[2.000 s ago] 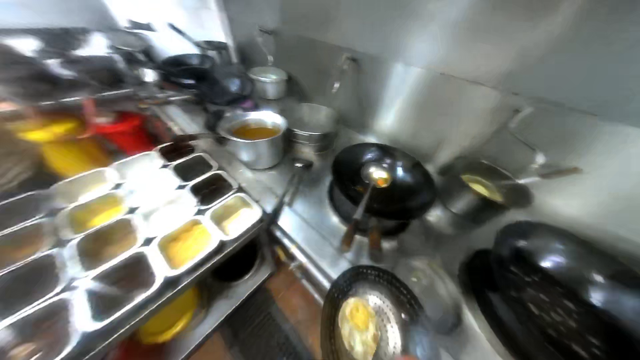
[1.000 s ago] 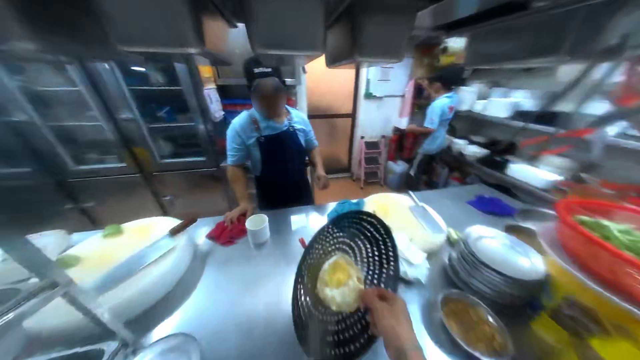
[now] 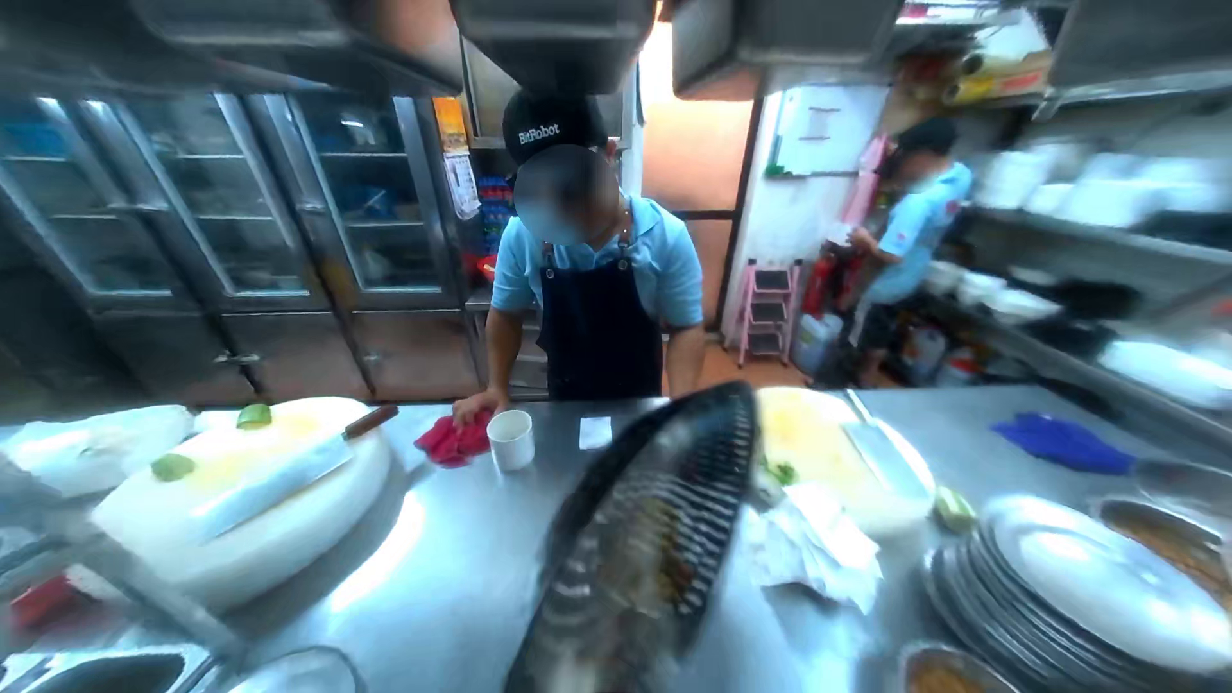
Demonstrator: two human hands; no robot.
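A black perforated strainer (image 3: pixel 664 510) is held up at the centre, tilted steeply on its edge and blurred. Some brownish food bits seem to cling to its inside. Neither of my hands shows; the strainer's lower end runs out of the bottom of the view. Beyond it lie a white paper cup (image 3: pixel 511 440), a small white paper (image 3: pixel 595 432) and crumpled white paper (image 3: pixel 818 549) on the steel counter (image 3: pixel 452 577).
A co-worker presses a red cloth (image 3: pixel 454 441) on the counter. Cleavers (image 3: pixel 279 486) (image 3: pixel 881 457) lie on round white cutting boards (image 3: pixel 318 539) (image 3: pixel 789 414) at left and right. Stacked metal plates (image 3: pixel 1097 568) and bowls stand right. Another person is at the back right.
The strainer has turned from facing me to a steep tilt. The fried egg and my hand at its rim, seen one second ago, are no longer visible. Earlier the view faced the stove.
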